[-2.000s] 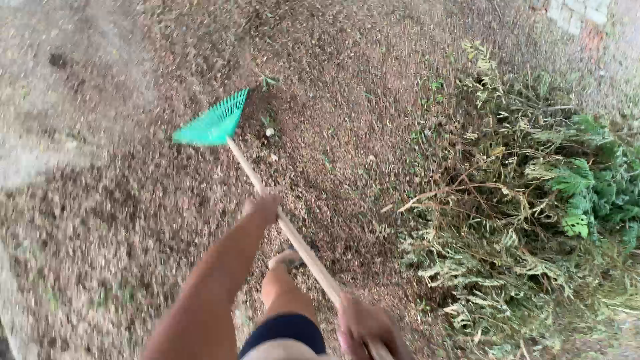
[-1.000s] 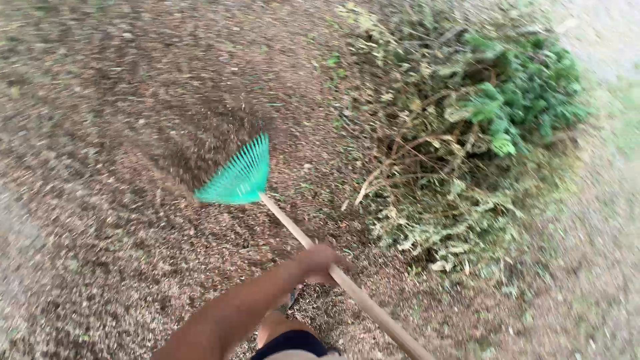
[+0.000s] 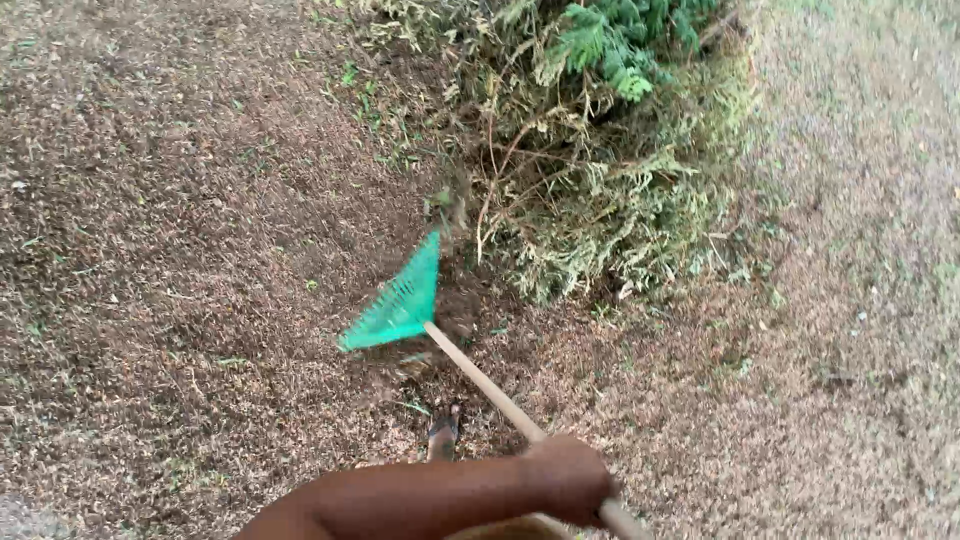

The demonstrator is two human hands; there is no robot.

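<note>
A leaf rake with a green fan-shaped head (image 3: 401, 304) lies against the leaf-covered ground near the middle of the view, its tines toward the upper left. Its pale wooden handle (image 3: 484, 382) slopes down to the right. My left hand (image 3: 574, 478) is closed around this handle at the bottom of the view, and the forearm reaches in from the lower left. The handle's far end runs out of view below that hand. My right hand is not in view.
A large heap of dry and green cut branches (image 3: 600, 172) lies at the upper right, just beyond the rake head, with thin twigs sticking out toward it. My foot (image 3: 444, 426) is on the ground below the rake head. Fallen leaves and small debris cover the ground.
My right hand, on the handle two seconds ago, has gone out of view. The rake head is now nearer the branch heap, with my left hand still on the handle. The view has shifted.
</note>
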